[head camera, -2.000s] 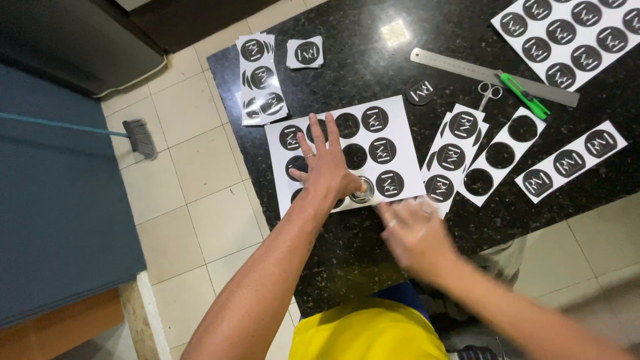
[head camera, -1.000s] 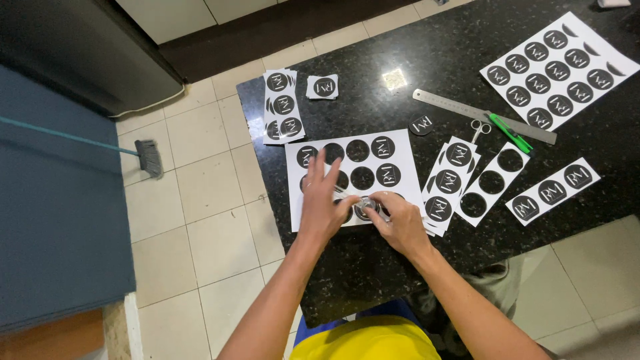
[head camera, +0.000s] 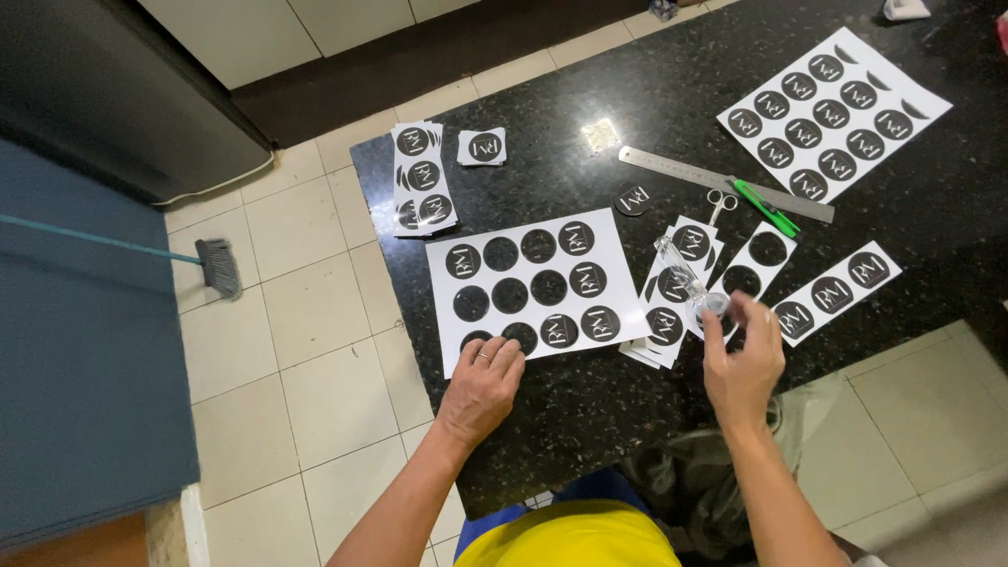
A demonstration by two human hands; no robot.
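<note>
My left hand (head camera: pixel 482 387) rests at the lower left edge of a white sticker sheet (head camera: pixel 622 272), its fingers over the lowest row. Several round black labels are cut out of that sheet, and the dark stone shows through the holes. My right hand (head camera: pixel 744 354), slightly blurred, holds a clear plastic circle cutter (head camera: pixel 683 268) by its round end. The cutter is above label strips (head camera: pixel 665 354) and a strip with round holes (head camera: pixel 776 272). A loose round black label (head camera: pixel 631 200) lies beyond the sheet. Further right is a strip of three labels (head camera: pixel 844 287).
A steel ruler (head camera: pixel 669 164), small scissors (head camera: pixel 720 203) and a green utility knife (head camera: pixel 764 208) lie at the back. Stacked label strips (head camera: pixel 424 177) and square label pieces (head camera: pixel 482 147) are back left. A bigger label sheet (head camera: pixel 836 114) is back right. The black granite countertop (head camera: pixel 543 441) ends near my body.
My right hand has moved right, off the sheet, carrying the clear cutter. My left hand has drawn back from the sheet's middle to its near edge.
</note>
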